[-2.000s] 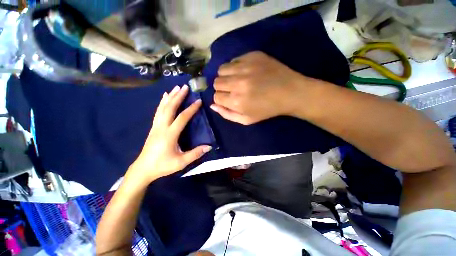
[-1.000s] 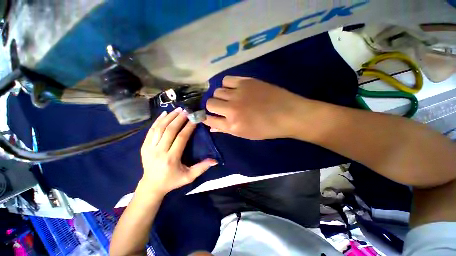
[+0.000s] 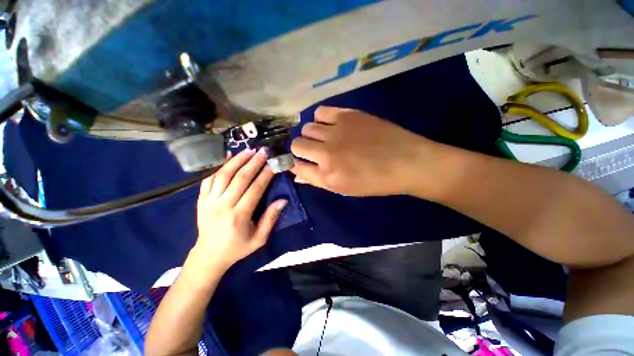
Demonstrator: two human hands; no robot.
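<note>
A large navy garment panel [image 3: 389,219] lies across the machine table under the sewing machine head [image 3: 278,62]. A small navy pocket piece [image 3: 288,208] lies on the panel below the presser foot area [image 3: 280,163]. My left hand [image 3: 236,201] lies flat on the cloth, fingertips at the needle area, its thumb on the pocket piece. My right hand [image 3: 347,151] rests on the panel just right of the presser foot, its fingers curled. The needle and the cloth under the right fingers are hidden.
Scissors with yellow and green handle loops [image 3: 546,111] lie right of the panel, by a ruler-marked table edge [image 3: 612,160]. A black cable curves across the left. Blue plastic baskets [image 3: 66,323] stand below left. Navy cloth hangs by the lap.
The view has shifted, and the machine head now covers more of the top. My left thumb has drawn up toward the fingers, baring more of the pocket piece. My right hand stays beside the presser foot.
</note>
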